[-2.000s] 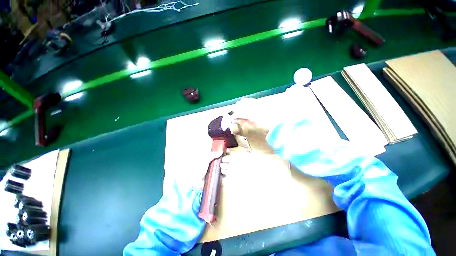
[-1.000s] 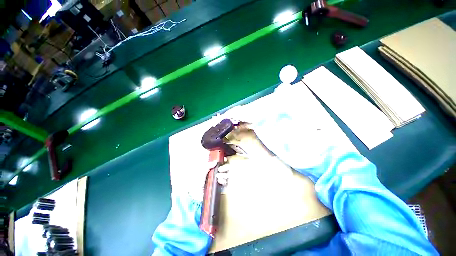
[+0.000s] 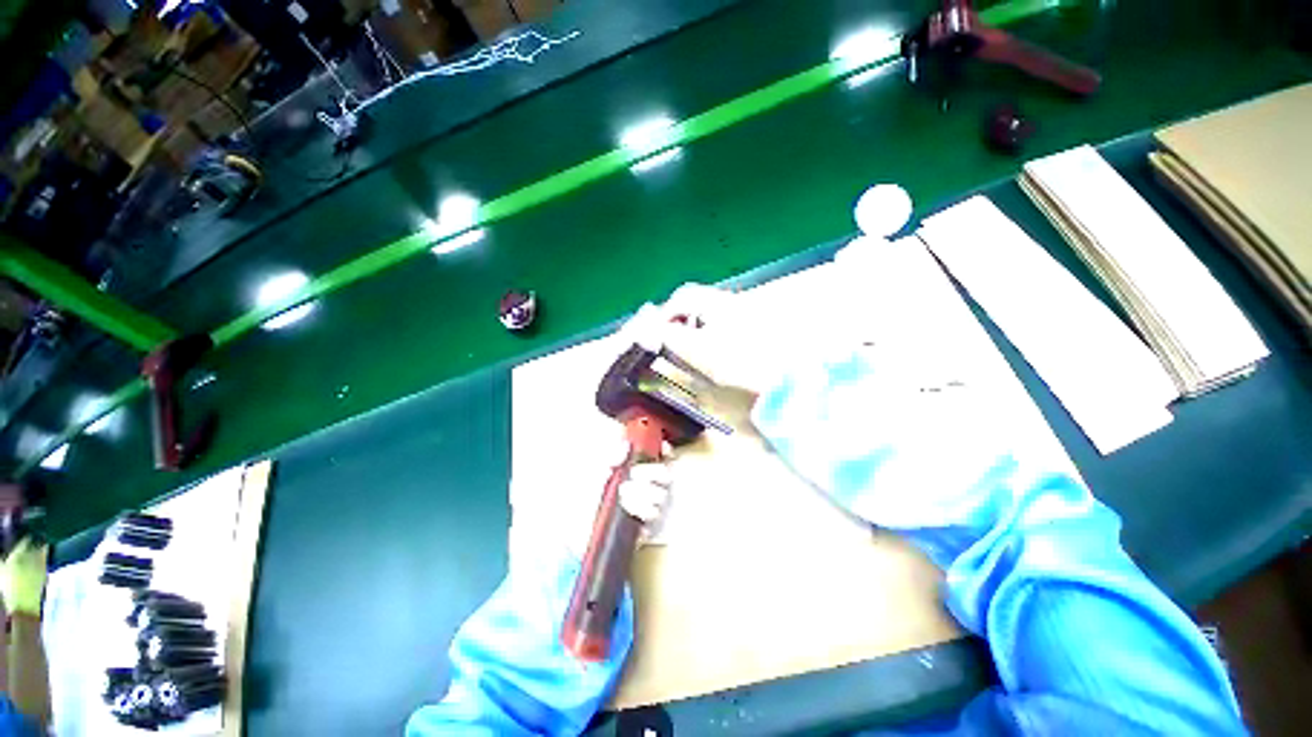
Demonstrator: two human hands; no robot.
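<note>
A dark-red handheld appliance with a straight handle and a dark head lies tilted over the tan work board. My left hand is wrapped around its handle just below the head; the hand is washed out and partly hidden. My right hand is at the head, its fingers bent at the top right side. A thin shiny pointed item crosses the head beneath my right hand; I cannot tell clearly whether the fingers hold it. Both hands look whitish and overexposed.
A white round top stands at the board's far right corner. Pale strips and cardboard sheets lie right. A small dark-red part and more appliances are on the belt. Black cylinders lie left, near another person's gloved hand.
The appliance's head has turned and the shiny item now shows across it. My right hand has moved over the head's upper side. The neighbour's gloved hand has appeared at the left edge.
</note>
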